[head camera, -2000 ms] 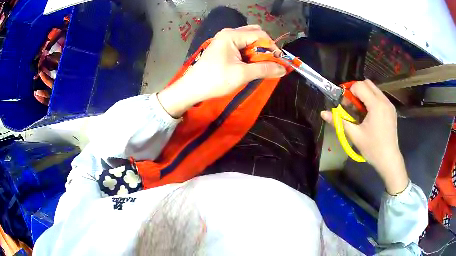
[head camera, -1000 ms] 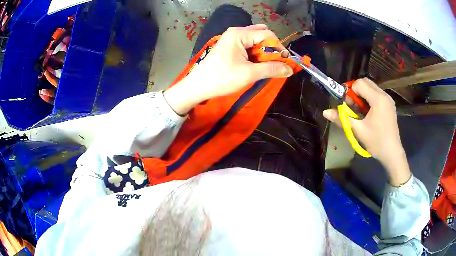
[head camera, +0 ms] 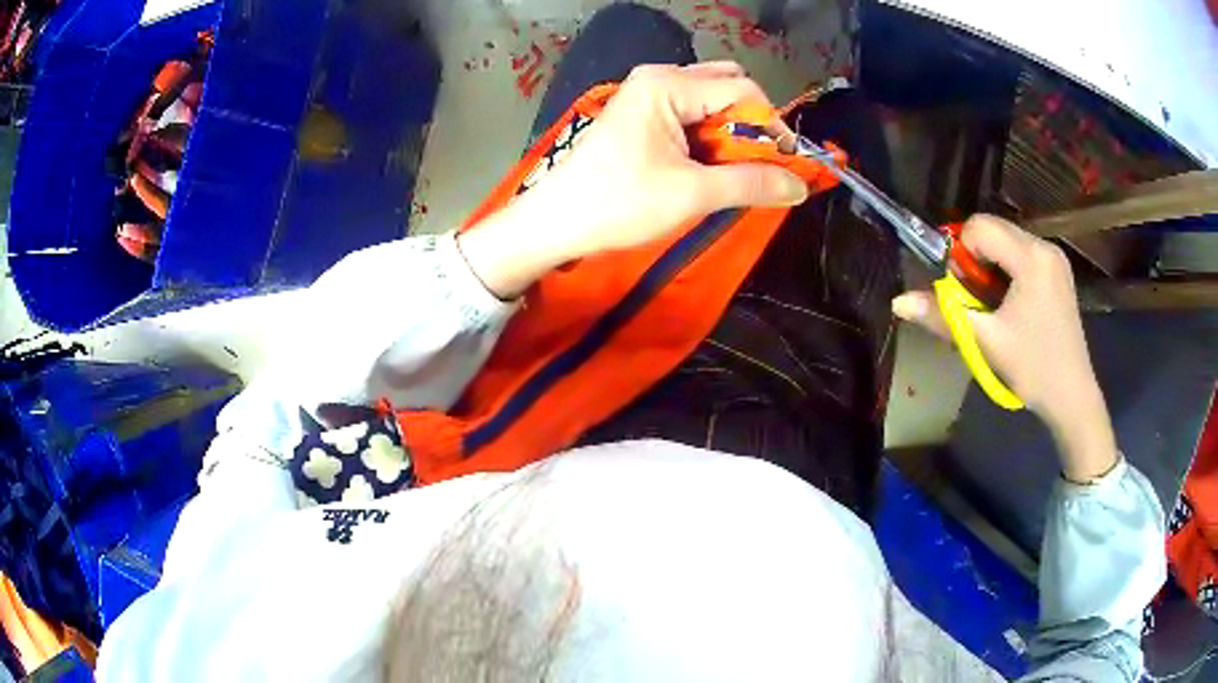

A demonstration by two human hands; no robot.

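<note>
An orange bag [head camera: 601, 320] with a dark navy strip lies over my lap. My left hand [head camera: 641, 174] pinches its far end between thumb and fingers. A navy-and-cream patterned piece [head camera: 354, 458] sticks out at its near end, by my left sleeve. My right hand [head camera: 1022, 314] holds scissors [head camera: 902, 218] by their red-orange and yellow handle loops. The blades look nearly closed, with their tips at the orange edge beside my left fingertips. Whether they touch the cloth is hard to tell.
Blue bins [head camera: 281, 160] stand at the left, one holding orange pieces [head camera: 163, 160]. A white table edge [head camera: 1069, 67] curves across the upper right. A wooden bar [head camera: 1135, 203] is right of my right hand. Red scraps [head camera: 534, 60] lie on the floor. More orange patterned cloth [head camera: 1195, 534] is at the right edge.
The whole scene has shifted slightly right in the view. The scissor blades have gone from slightly open to nearly closed. My left hand keeps its pinch on the bag end.
</note>
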